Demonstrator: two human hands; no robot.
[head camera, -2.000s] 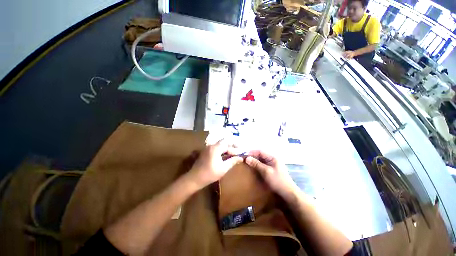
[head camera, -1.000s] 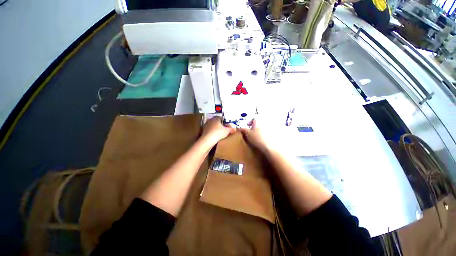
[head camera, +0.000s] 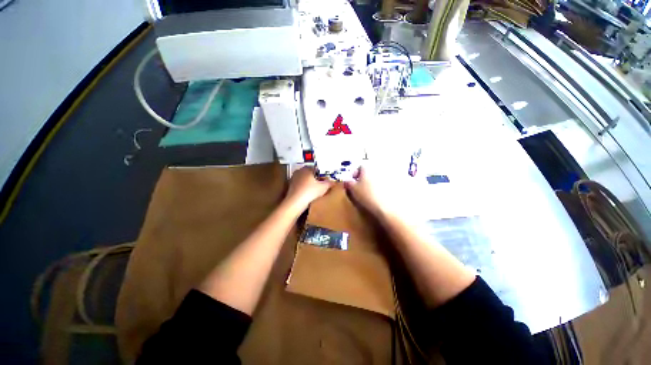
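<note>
A large brown bag body panel (head camera: 207, 214) covers the near side of the table and my lap. A smaller tan pocket piece (head camera: 339, 274) lies on it, with a dark brand label (head camera: 325, 238) near its left edge. My left hand (head camera: 307, 187) and my right hand (head camera: 362, 191) hold the top end of the pocket piece, fingertips just under the white sewing machine head (head camera: 340, 107) with its red logo. The presser foot area (head camera: 338, 173) is partly hidden by the head and fingertips.
On the white table (head camera: 514, 242) right of the needle lie small snips (head camera: 414, 162) and a dark tag (head camera: 438, 179). Brown bags with looped handles (head camera: 607, 221) are at the far right. A control box (head camera: 228, 51), white hose (head camera: 146, 100) and green cloth (head camera: 203, 114) are behind left.
My hands have moved from nearer me to beneath the machine head with the pocket piece, which now lies flatter. Over the last second the hands barely moved; the view shifted slightly.
</note>
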